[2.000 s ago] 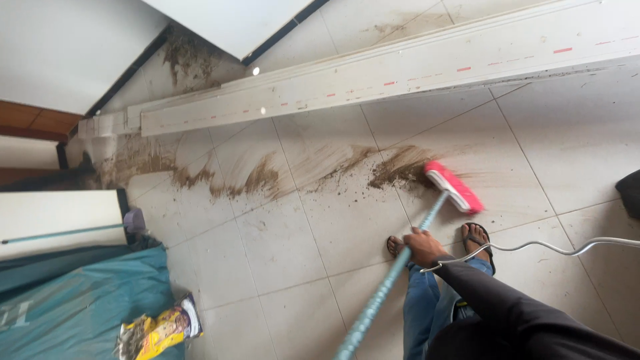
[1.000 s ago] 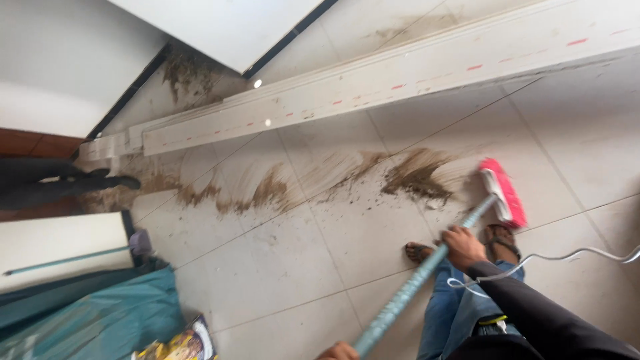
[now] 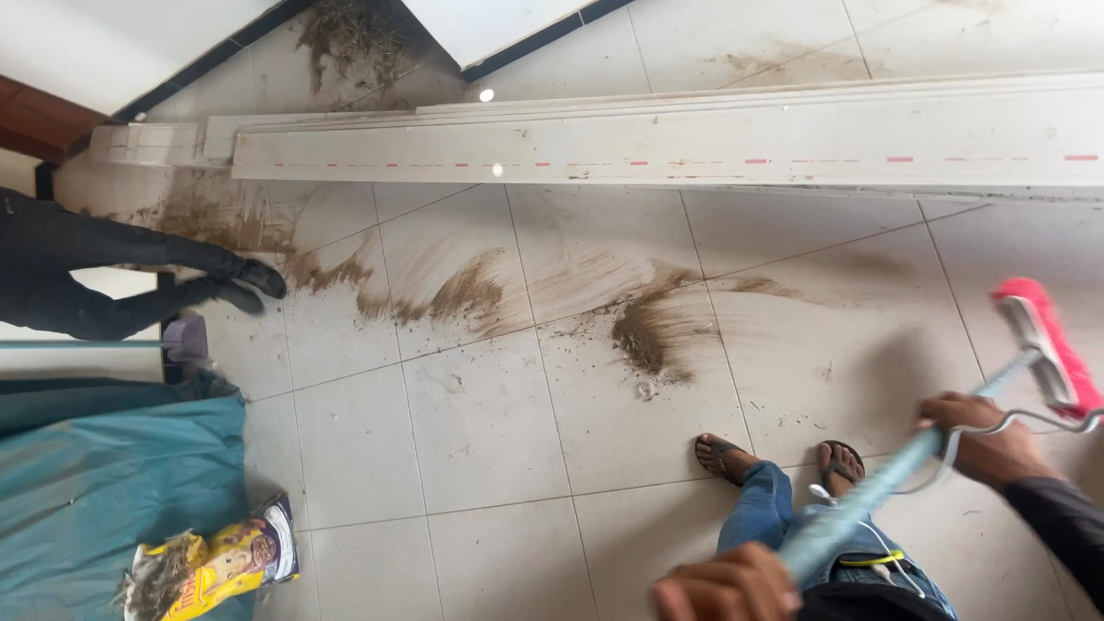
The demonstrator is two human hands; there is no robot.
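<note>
Both my hands grip the pale blue handle of a floor broom [image 3: 1048, 345] with a red-pink bristle head. My right hand [image 3: 987, 440] holds the handle near the head, and a white cable crosses in front of it. Lower down, close to the bottom edge, my left hand [image 3: 729, 586] is closed round the same handle. The head is at the far right, and whether it touches the floor I cannot tell. Brown dirt [image 3: 638, 336] lies in a small heap and smears on the pale floor tiles left of the broom.
Long white panels [image 3: 604, 147] with red marks lie across the floor. A person in dark trousers [image 3: 129, 246] is at the left. Below are a purple broom head [image 3: 185, 338], a teal sheet [image 3: 129, 474] and a yellow food packet [image 3: 228, 569]. Debris [image 3: 345, 43] lies between white walls.
The broom head has moved right, away from the dirt, with my hands on its handle. The dirt heap has changed shape. The other person's legs have come further into view at the left.
</note>
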